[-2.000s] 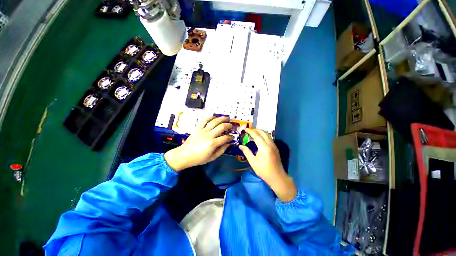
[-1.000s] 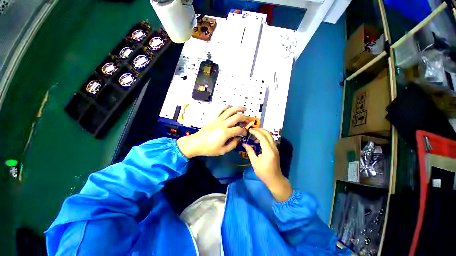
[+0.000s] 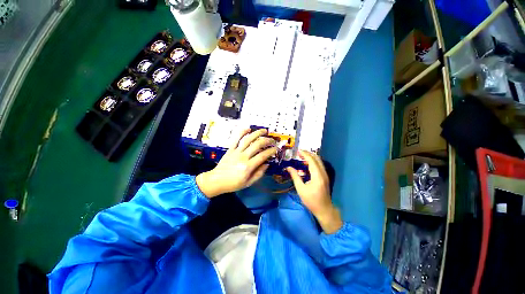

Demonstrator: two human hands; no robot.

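An orange fixture (image 3: 286, 139) sits at the front edge of the white base plate (image 3: 262, 74). A small round silver unit (image 3: 285, 153) shows between my hands at the fixture. My left hand (image 3: 240, 163) reaches over the fixture's left side, its fingertips at the unit; whether they grip it is hidden. My right hand (image 3: 312, 179) is just right of the unit, thumb and index finger close together. A slim grey metal tool (image 3: 300, 118), blurred, rises from these fingertips and appears held. The green piece is not visible at the unit.
A black tray (image 3: 124, 115) with several silver rounds lies left on the green surface. The white press head (image 3: 198, 31) is over the plate's rear left. A black block (image 3: 233, 96) and brown block (image 3: 231, 39) sit on the plate. Boxes (image 3: 425, 123) fill shelves at right.
The slim tool now stands at my right fingertips. My right hand has opened slightly away from the unit. The cap on the small item at far left changed from red to green to blue.
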